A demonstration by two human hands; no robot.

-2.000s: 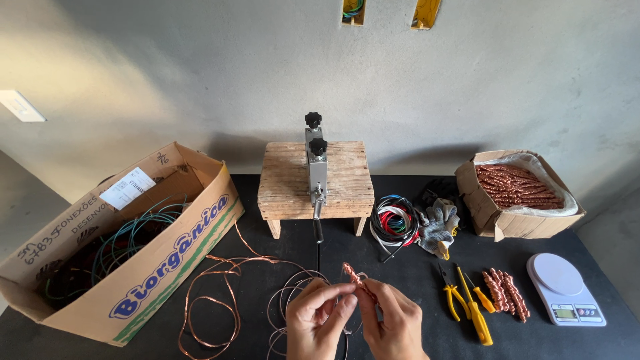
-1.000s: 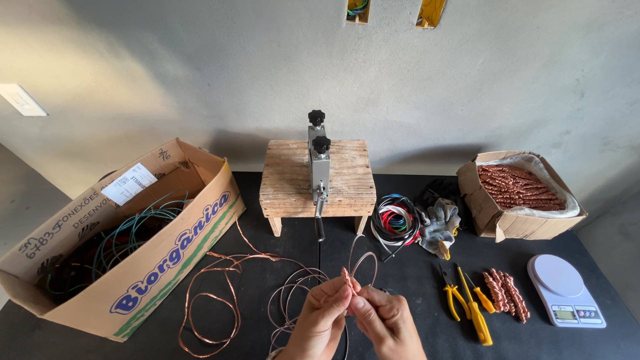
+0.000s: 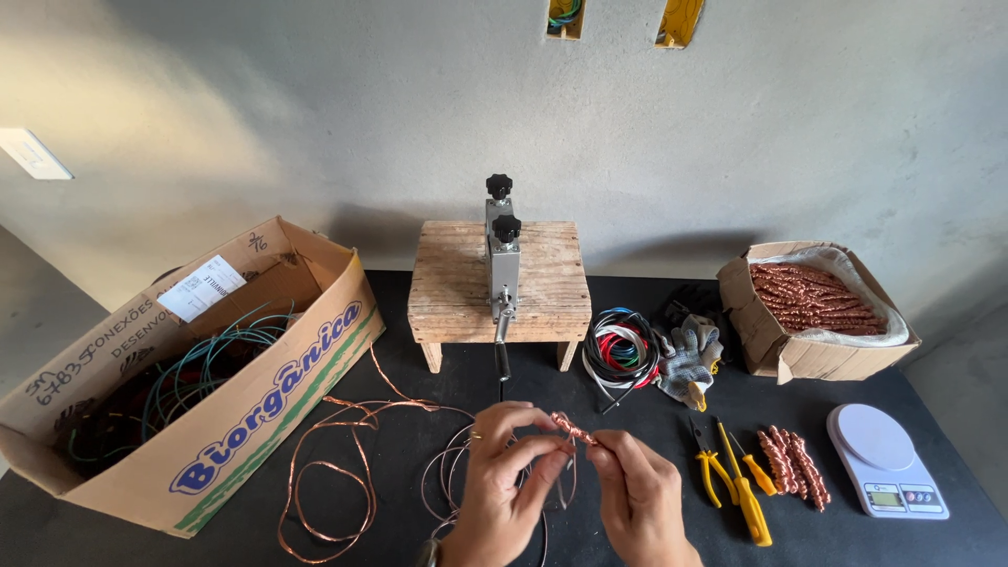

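Note:
Near the bottom centre, my right hand [image 3: 638, 488] grips the lower right end of a short twisted bundle of bare copper wire [image 3: 571, 428]. My left hand [image 3: 512, 472] is at the bundle's left side, its thumb and forefinger pinched on a thin wire that loops down between the hands. Loose coils of thin wire [image 3: 445, 472] lie on the black table under and left of my left hand. Further left lies a long loop of bare twisted copper wire [image 3: 366, 480]. The far ends of the held wire are partly hidden by my fingers.
Behind stands a hand-cranked wire stripper [image 3: 502, 268] on a small wooden stand [image 3: 449, 276]. A cardboard box of cables [image 3: 260, 425] is left. At right are coiled wires [image 3: 622, 350], gloves [image 3: 689, 362], pliers [image 3: 713, 468], screwdrivers [image 3: 744, 496], copper bundles [image 3: 795, 468], a scale [image 3: 886, 461] and a box of bundles [image 3: 760, 339].
My hands were close together around the copper bundle one second ago and are now further apart. More of the bundle shows between them, and my left hand's fingers have spread.

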